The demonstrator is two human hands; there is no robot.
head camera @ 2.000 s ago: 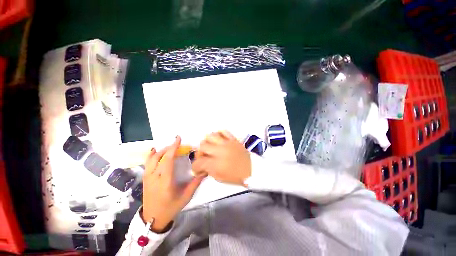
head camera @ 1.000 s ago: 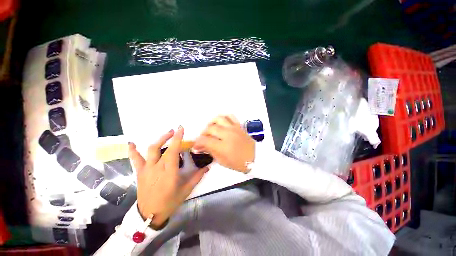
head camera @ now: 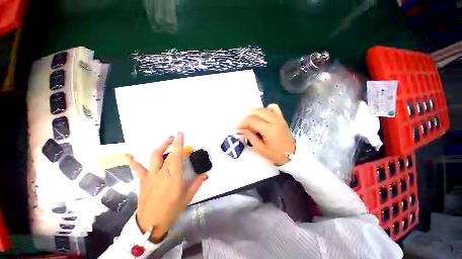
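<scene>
My right hand (head camera: 271, 134) is at the right part of the white mat (head camera: 187, 109). Its fingertips grip the upper right edge of a dark watch unit (head camera: 233, 146) with crossed pale stripes. My left hand (head camera: 163, 189) is over the mat's lower left, fingers spread. A plain black watch unit (head camera: 200, 161) is beside it, near the thumb tip; whether the thumb holds it is unclear. A yellow piece (head camera: 186, 151) shows partly behind the left fingers.
White film sheets (head camera: 43, 177) with dark square films are at the left. A silvery tangled band (head camera: 200, 59) lies beyond the mat. A clear bottle (head camera: 296, 75), clear plastic (head camera: 329, 111), a crumpled white wipe (head camera: 369, 124) and red trays (head camera: 405, 76) (head camera: 372, 187) holding watches are at the right.
My right hand has moved right, away from my left hand, to the striped unit. That unit now sits further left and turned. The black unit beside my left hand is now uncovered. The view has shifted.
</scene>
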